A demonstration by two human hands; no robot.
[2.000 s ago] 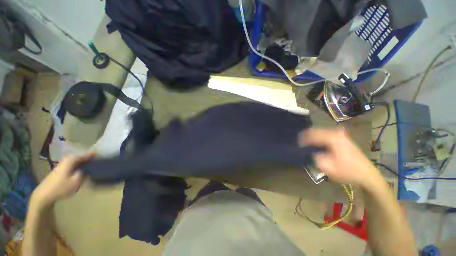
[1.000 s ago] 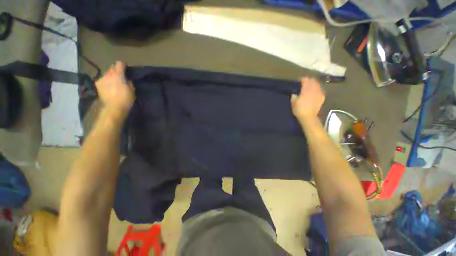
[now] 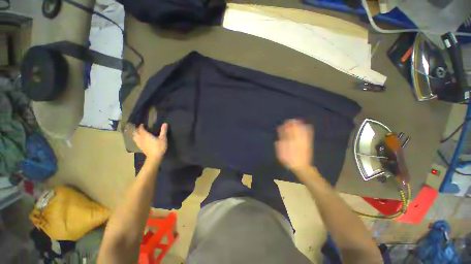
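Note:
The dark navy garment lies spread on the brown pressing table, with one part hanging over the near edge at left. My left hand is at the garment's left part, fingers apart, holding nothing that I can see. My right hand is blurred, over the garment's right half; its fingers are unclear. The iron with the orange-brown handle rests right of the garment, not held.
Paper patterns and small dark snips lie at the far side. A second iron stands far right. A large tape roll sits on the padded arm at left. A red stool is below the table edge.
The garment was held stretched between both hands and has been laid down on the table. Both hands have let go of its far edge and moved nearer to me, the right one also inward.

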